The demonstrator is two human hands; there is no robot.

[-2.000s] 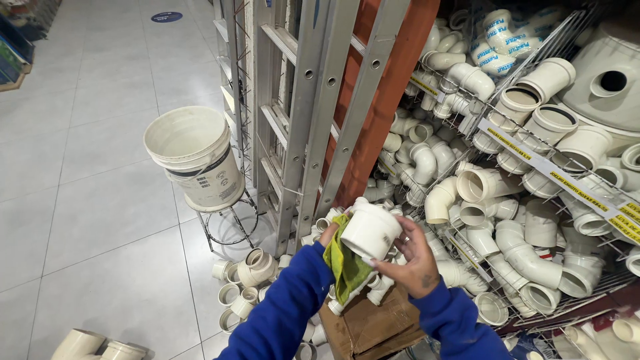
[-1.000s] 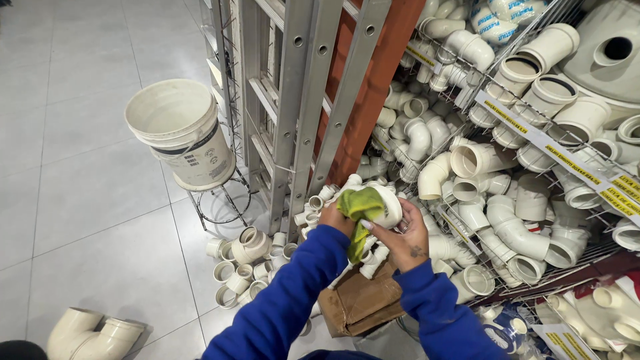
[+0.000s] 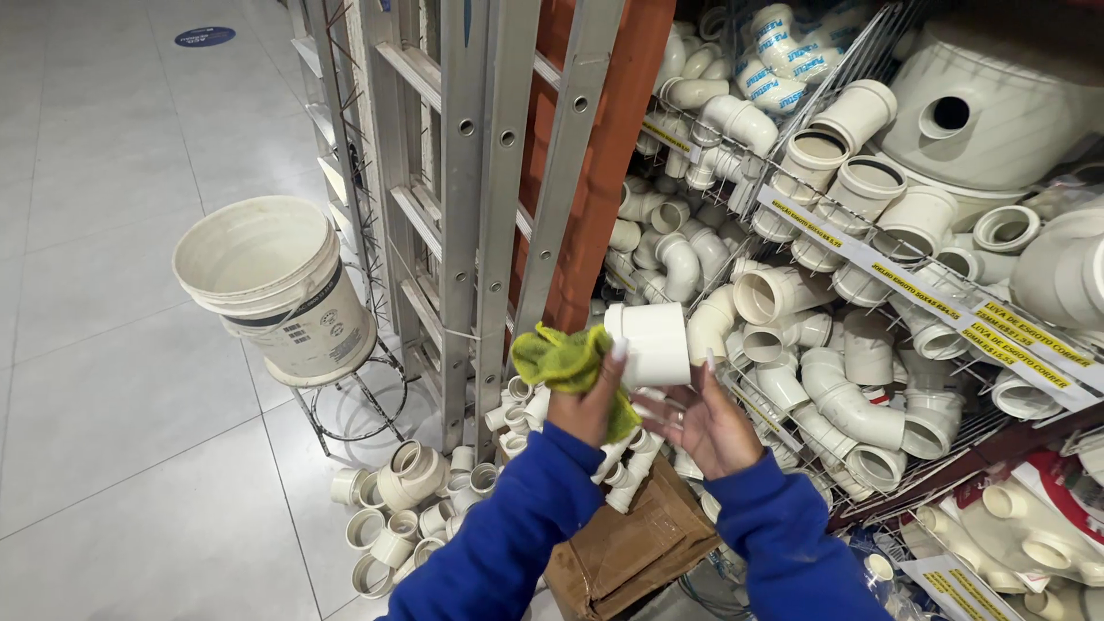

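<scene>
A short white plastic pipe fitting point(image 3: 649, 345) is held up in front of me, its wide cylinder turned sideways. My left hand point(image 3: 591, 401) grips its left end together with a yellow-green cloth point(image 3: 565, 358), which bunches out to the left and hangs below the fitting. Just below and right of the fitting is my right hand point(image 3: 703, 418), palm up with fingers spread, holding nothing; whether a fingertip touches the fitting I cannot tell. Blue sleeves cover both forearms.
Wire shelves point(image 3: 862, 250) of white pipe fittings rise at the right. Aluminium ladders point(image 3: 504, 172) lean at the centre. A white bucket point(image 3: 302, 336) sits on a metal stand at the left. Loose fittings point(image 3: 405, 483) lie on the floor beside a cardboard box point(image 3: 638, 543).
My right hand has come off the fitting and spread its fingers. The fitting, half wrapped by the cloth a second ago, now shows more of its side, with the cloth bunched at its left.
</scene>
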